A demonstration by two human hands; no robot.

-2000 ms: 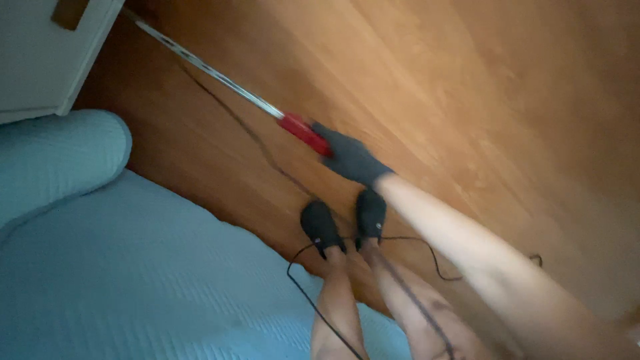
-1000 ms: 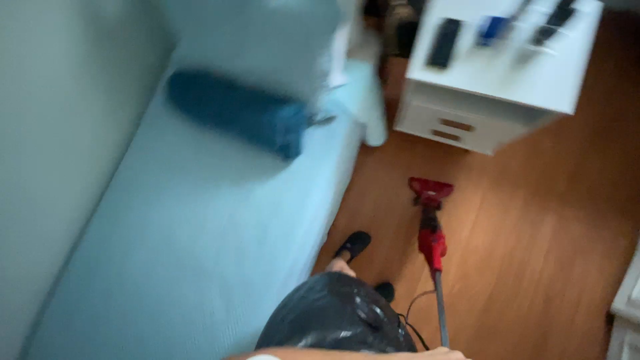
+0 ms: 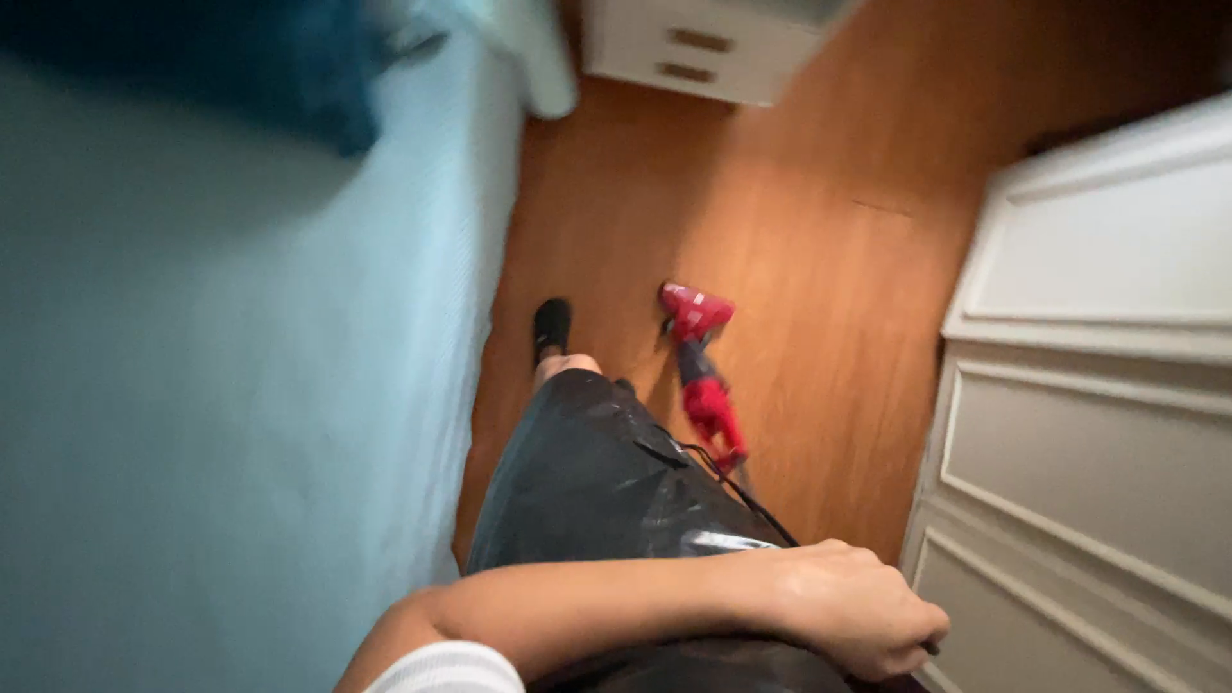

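Observation:
My bare left hand (image 3: 861, 608) is curled into a fist at the lower right, its forearm crossing in front of my body. A small dark bit shows at the fingers, but what the fist holds is hidden. A black cord (image 3: 760, 510) runs up behind the wrist. Beyond the hand, a stick vacuum cleaner's red floor head (image 3: 698, 310) rests on the wooden floor, joined by a dark neck to a red body part (image 3: 712, 414). Its tube passes out of sight toward my arm. My right hand is not in view.
A bed with a light blue cover (image 3: 241, 404) lines the left side, with a dark blue item (image 3: 212, 67) on it. A white drawer unit (image 3: 703, 53) stands ahead. White panelled furniture (image 3: 1088, 452) borders the right. My black shoe (image 3: 552, 325) is beside the bed.
The view has swung widely. Two seconds ago a gloved hand held a red handle on a metal pole; that hand is now out of view. My bare left forearm shows more fully.

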